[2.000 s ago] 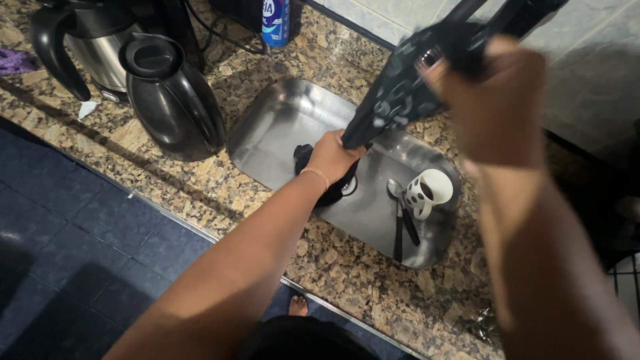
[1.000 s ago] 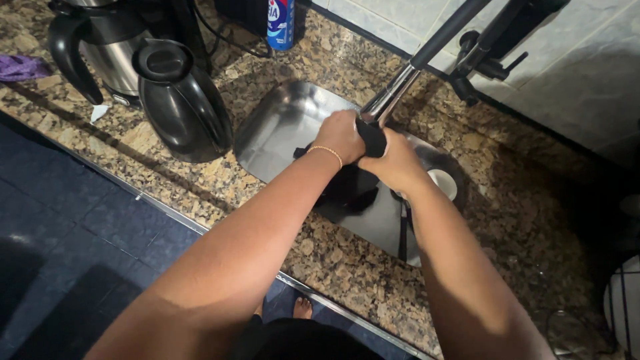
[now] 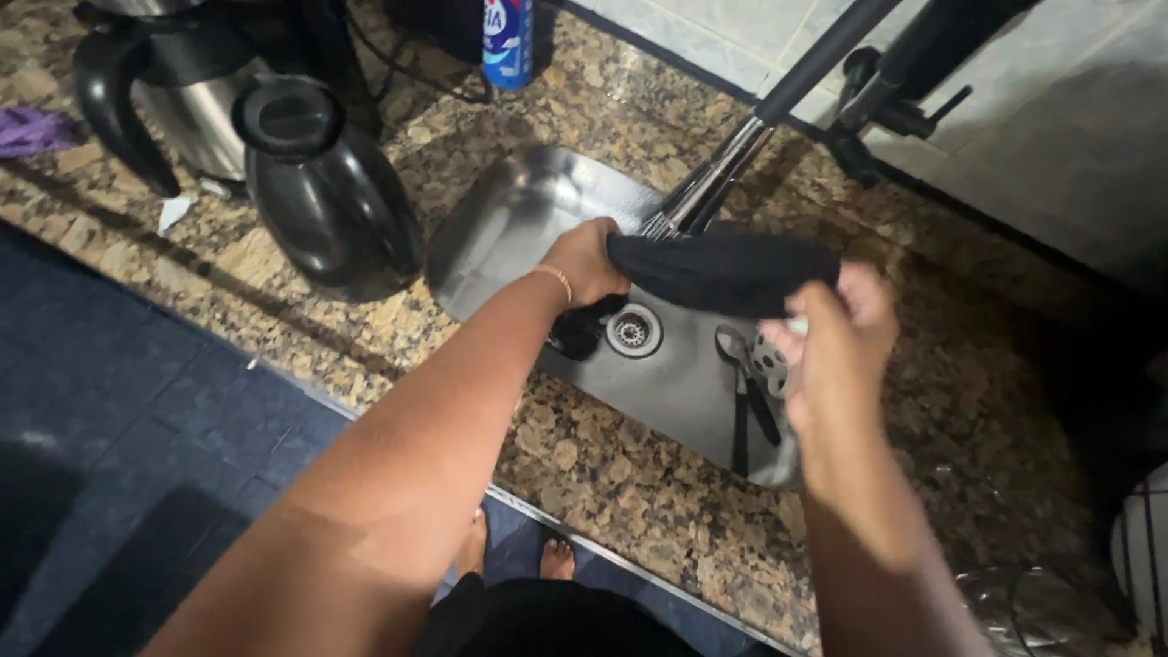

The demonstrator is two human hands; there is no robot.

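Observation:
A black cloth [image 3: 721,269] is stretched between my two hands above a stainless steel sink [image 3: 639,388]. Its left end is in my left hand [image 3: 589,260], and my right hand [image 3: 835,328] grips the right end. Under my left hand, more black material [image 3: 577,333] lies in the sink, left of the drain [image 3: 633,330]. A spoon [image 3: 735,392] with a dark handle and another dark-handled utensil [image 3: 763,412] lie at the right side of the basin. Beside them, a white cup with dark spots [image 3: 769,360] is partly hidden by my right hand.
A faucet [image 3: 730,151] reaches over the sink from the back. On the granite counter [image 3: 620,456], left of the sink, stand a black thermal jug [image 3: 324,201] and a coffee maker's steel carafe [image 3: 196,109]. A blue bottle [image 3: 507,46] is behind; purple cloth [image 3: 36,130] lies far left.
My hands, close together at the faucet one second ago, are now apart with the black cloth spread between them. My right hand has moved right. The drain has come into view.

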